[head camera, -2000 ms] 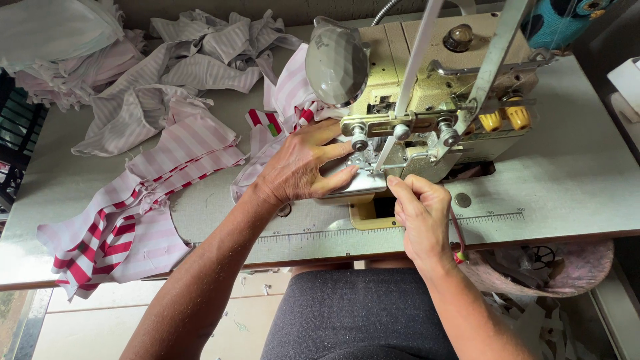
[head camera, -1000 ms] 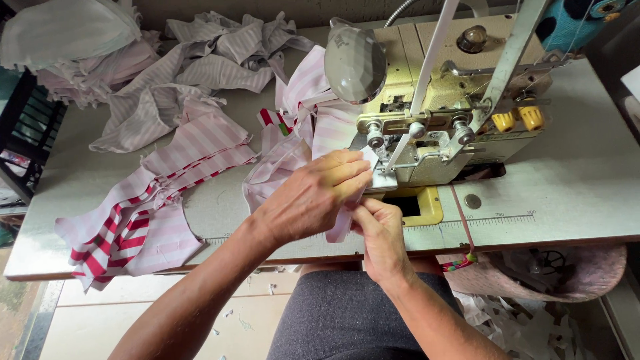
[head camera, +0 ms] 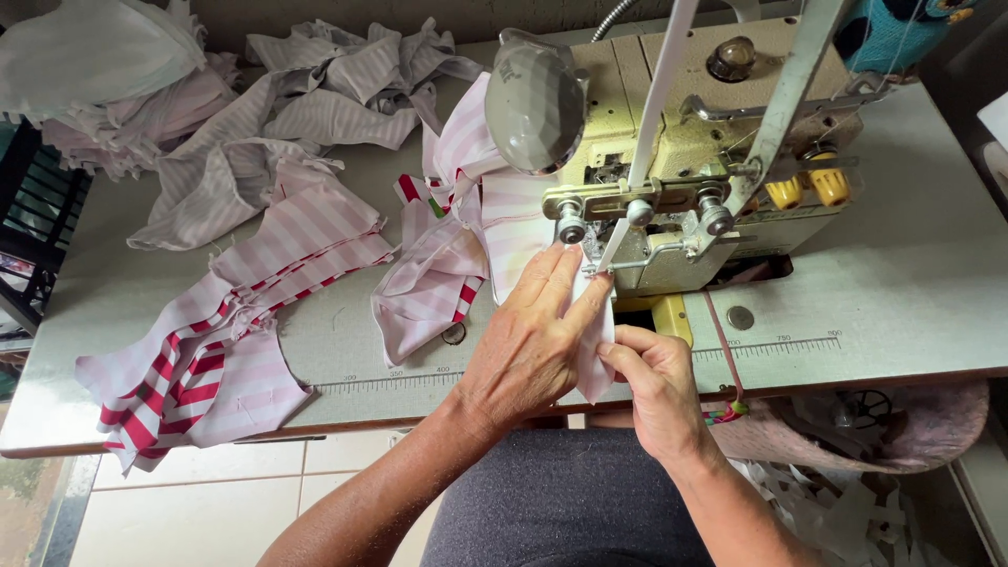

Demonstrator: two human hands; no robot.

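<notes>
An overlock-type industrial sewing machine (head camera: 756, 134) stands on the table, a white elastic band (head camera: 661, 94) running down to its presser area. My left hand (head camera: 531, 339) lies flat on pale pink striped fabric (head camera: 596, 366), fingertips just in front of the presser area. The fabric's near edge is pinched between thumb and fingers of my right hand (head camera: 650, 378), close to the table's front edge. More of the pink striped cloth (head camera: 516, 213) spreads behind and left of my left hand, with a folded red-trimmed part (head camera: 429, 295). The needle is hidden.
Pink pieces with red-and-white striped trim (head camera: 236, 315) lie at the left. Grey striped fabric (head camera: 339, 102) and a stacked pile of cut cloth (head camera: 102, 71) sit behind. A rounded lamp or mirror-like cover (head camera: 535, 106) overhangs the work. A cloth-lined bin (head camera: 937, 425) hangs below the table's edge.
Two seconds ago my right hand was beside the presser area; now it pinches the fabric nearer the front edge. My left hand has flattened over the cloth since one second ago.
</notes>
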